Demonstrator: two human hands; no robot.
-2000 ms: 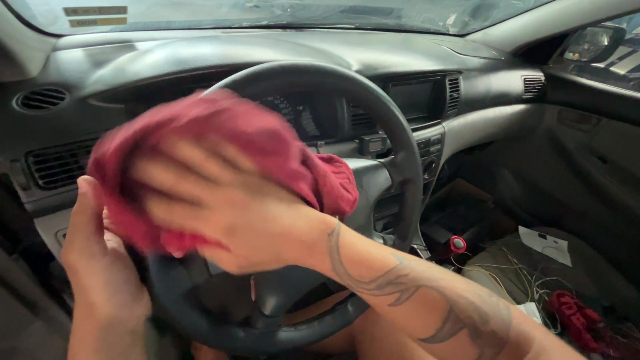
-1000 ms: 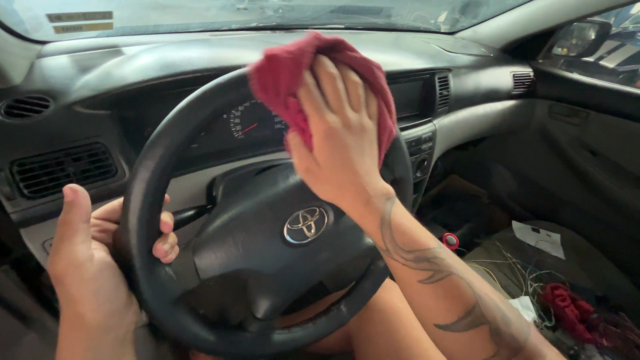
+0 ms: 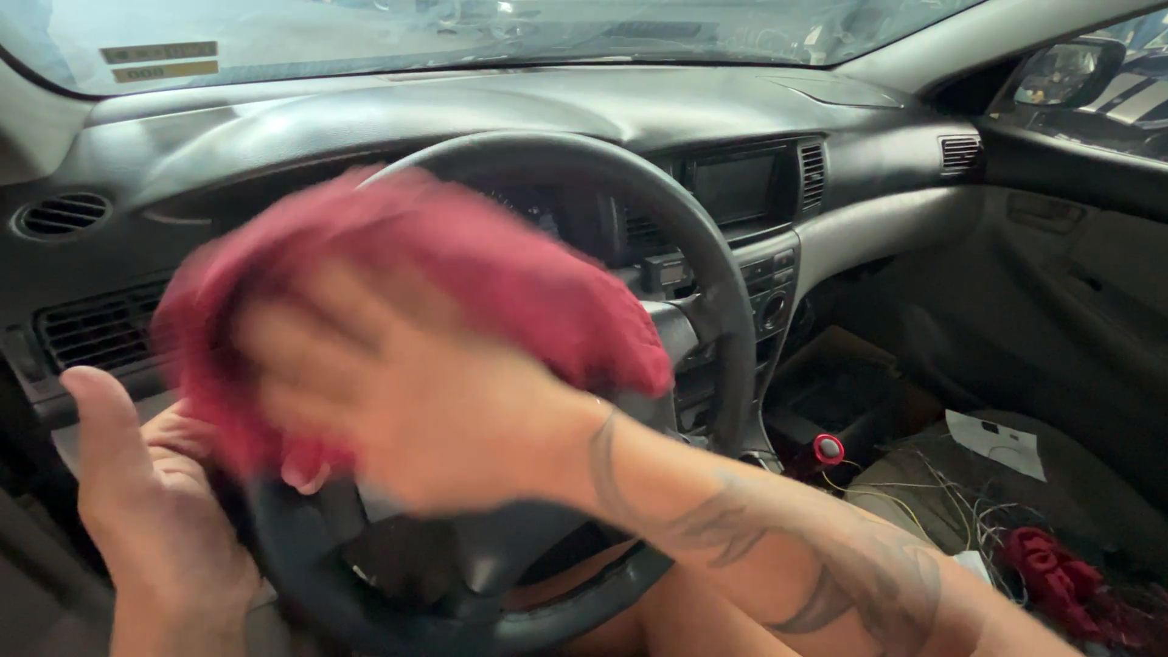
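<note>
My right hand (image 3: 401, 383), blurred by motion, presses a red cloth (image 3: 511, 283) against the left side of a black car steering wheel (image 3: 730, 319). The cloth is spread wide and covers the wheel's upper left rim and most of its hub. My left hand (image 3: 173, 511) is at the wheel's left rim, thumb raised, with its fingers curled around the rim and partly hidden by the cloth.
Behind the wheel are the dashboard (image 3: 547, 100), a display screen (image 3: 735, 187) and air vents (image 3: 96, 333). On the passenger side lie a white sheet (image 3: 995, 443), loose wires (image 3: 949, 511) and another red cloth (image 3: 1049, 570). A red-ringed knob (image 3: 829, 448) stands between the seats.
From the top right of the wheel one second ago, my right hand and the cloth have moved to its left side. My left hand remains at the left rim.
</note>
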